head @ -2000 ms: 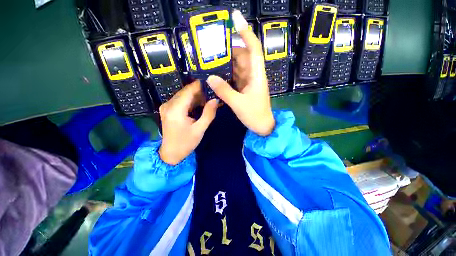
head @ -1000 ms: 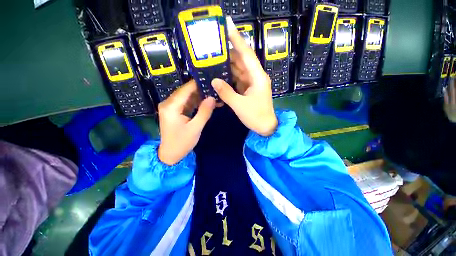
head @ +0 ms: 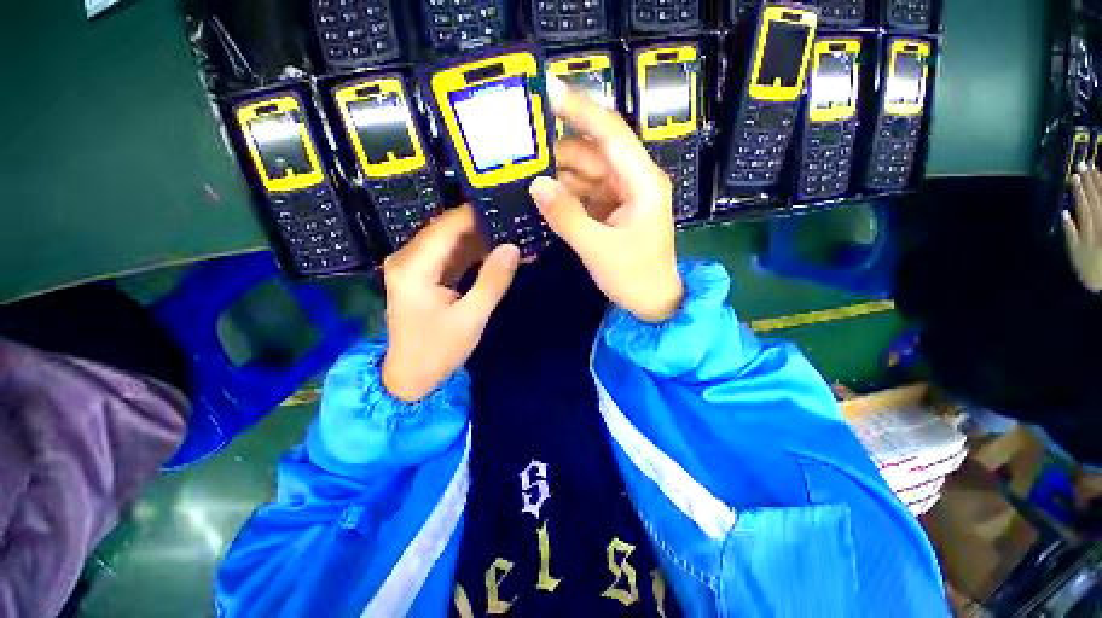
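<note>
A keypad phone with a yellow frame is held upright above the near edge of the phone tray, its screen lit white with a blue edge. My left hand grips its lower end, thumb at the bottom of the keypad. My right hand is at its right side, thumb beside the keypad and a white-capped fingertip near the screen; its fingers behind the phone are partly hidden. The black phone tray holds rows of similar phones. One phone lies tilted there with a dark screen.
The green bench extends left of the tray. Blue stools stand below its edge. A person's purple-grey sleeve is at far left. Another person's hand is at far right. White boxes and brown cartons are at lower right.
The held phone has moved slightly down towards me, and its screen remains lit. My right hand has shifted slightly right. The other person's hand at far right has come into view.
</note>
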